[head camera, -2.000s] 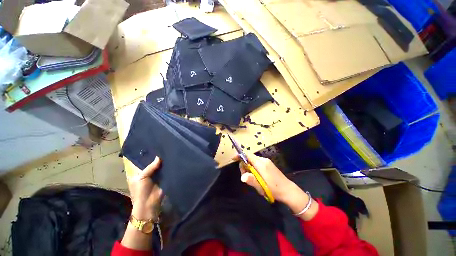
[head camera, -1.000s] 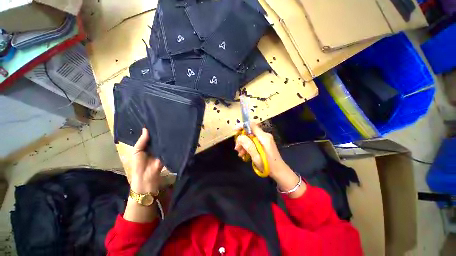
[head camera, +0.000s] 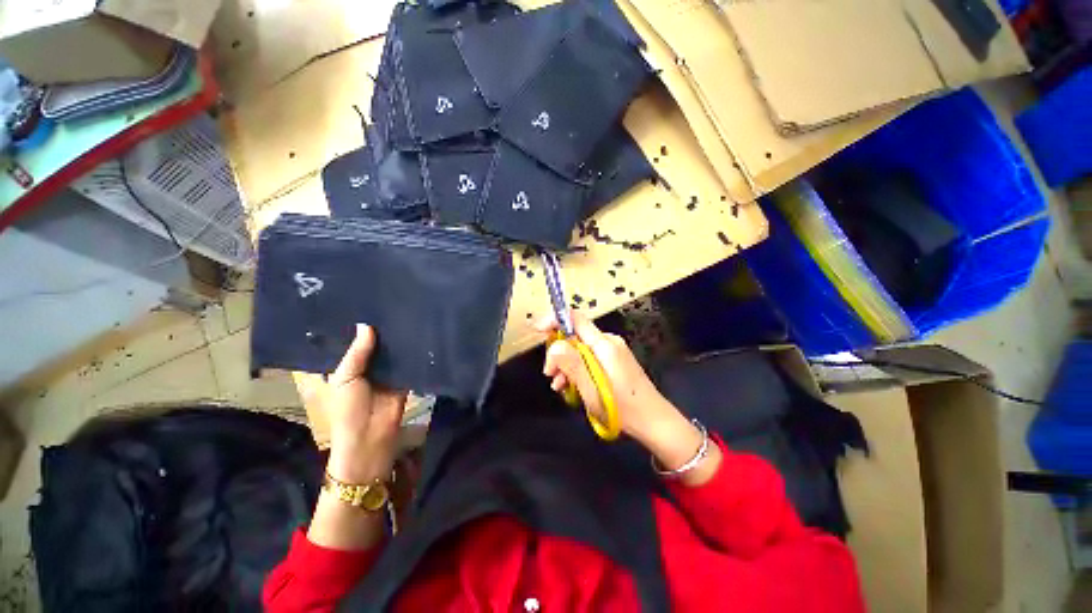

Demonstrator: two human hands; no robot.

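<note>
My left hand [head camera: 357,401] holds a stack of flat black fabric pieces [head camera: 407,305] from below, thumb on the top face. A small white triangular logo shows at the stack's upper left, and its layered edges face the table. My right hand [head camera: 599,377] holds scissors with yellow-orange handles [head camera: 602,405]; the silver blades point up, just right of the stack's corner, and cut nothing. A pile of overlapping black pieces with white logos [head camera: 527,114] lies on the cardboard-covered table [head camera: 689,204] beyond the stack.
Tiny black offcuts [head camera: 623,246] are scattered on the cardboard. A blue bin [head camera: 1000,228] with black pieces inside stands at right, above an open carton [head camera: 958,491]. Black fabric [head camera: 156,515] lies at lower left. A red-edged table [head camera: 144,132] holds a box at upper left.
The stack in my left hand has been turned flatter and squared, so its logo now shows clearly. My right hand with the scissors has moved slightly left and down.
</note>
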